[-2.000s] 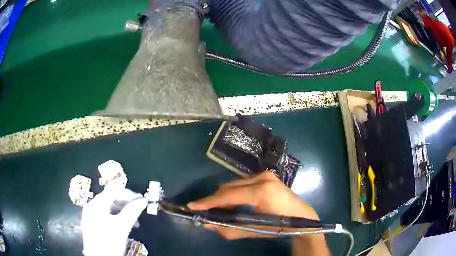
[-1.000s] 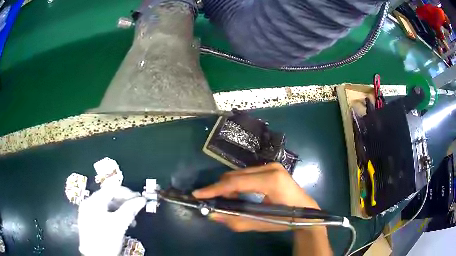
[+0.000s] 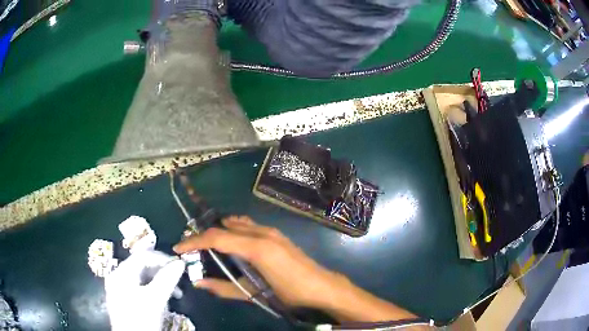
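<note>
My left hand (image 3: 141, 284), in a white glove, is at the lower left, its fingertips at a small white connector block (image 3: 194, 267). My bare right hand (image 3: 258, 258) holds the black soldering iron (image 3: 248, 275), with the thin metal tube alongside. The iron's copper-dark tip points up and away, below the fume hood, apart from the block. My right index finger and thumb are also at the block, partly hiding it. White socket pieces (image 3: 101, 256) lie left of the glove; another (image 3: 137, 233) is just above its fingers. More white pieces (image 3: 177, 322) show below, partly hidden.
The grey fume hood (image 3: 184, 103) and ribbed duct (image 3: 323, 32) hang above. The iron stand with silvery scraps (image 3: 316, 187) is right of the hood. A wooden-edged box (image 3: 445, 168) at right holds yellow-handled pliers (image 3: 481, 210) beside a black box (image 3: 500, 174) and green spool (image 3: 547, 89).
The iron has swung from the block, its tip now pointing up towards the hood. My right fingers have moved left to the block. The camera view has shifted and turned slightly.
</note>
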